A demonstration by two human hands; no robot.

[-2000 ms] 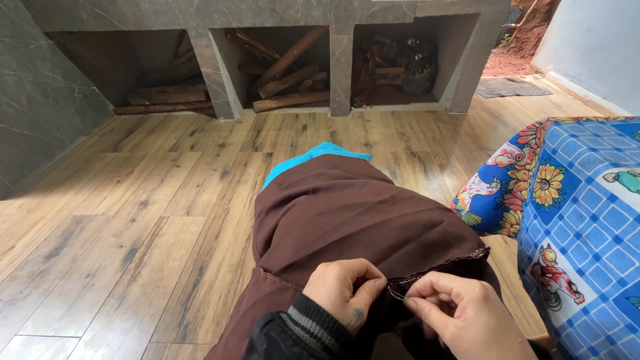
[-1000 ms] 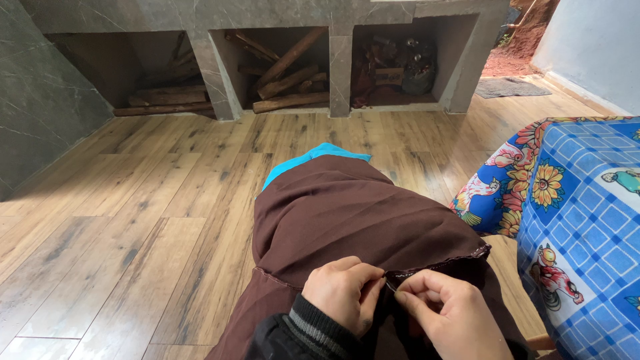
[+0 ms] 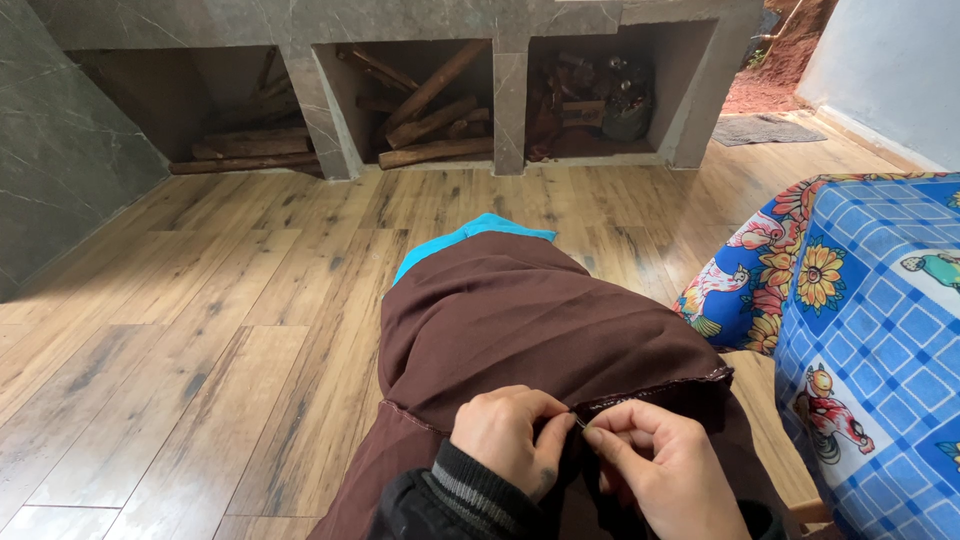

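Observation:
Dark brown fabric [image 3: 517, 322] lies draped over my lap and legs, with a stitched seam edge [image 3: 660, 388] running to the right from my fingertips. My left hand [image 3: 510, 435] pinches the fabric edge between thumb and index finger. Close beside it, my right hand [image 3: 660, 457] pinches at the same edge, with a small thin shiny thing between its fingertips, perhaps a needle; it is too small to tell. The fingertips of both hands nearly meet. A bright blue cloth [image 3: 480, 226] shows from under the far end of the brown fabric.
At the right is a table with a blue checked, patterned tablecloth [image 3: 862, 300], beside a wooden seat edge [image 3: 765, 420]. Ahead, a grey stone-faced counter [image 3: 510, 112] has niches holding firewood [image 3: 435, 97] and a bag [image 3: 628, 105]. A grey mat [image 3: 765, 129] lies near a doorway.
Both hands stay at the seam edge and have shifted only slightly, their fingers changing position a little. The brown fabric lies as before.

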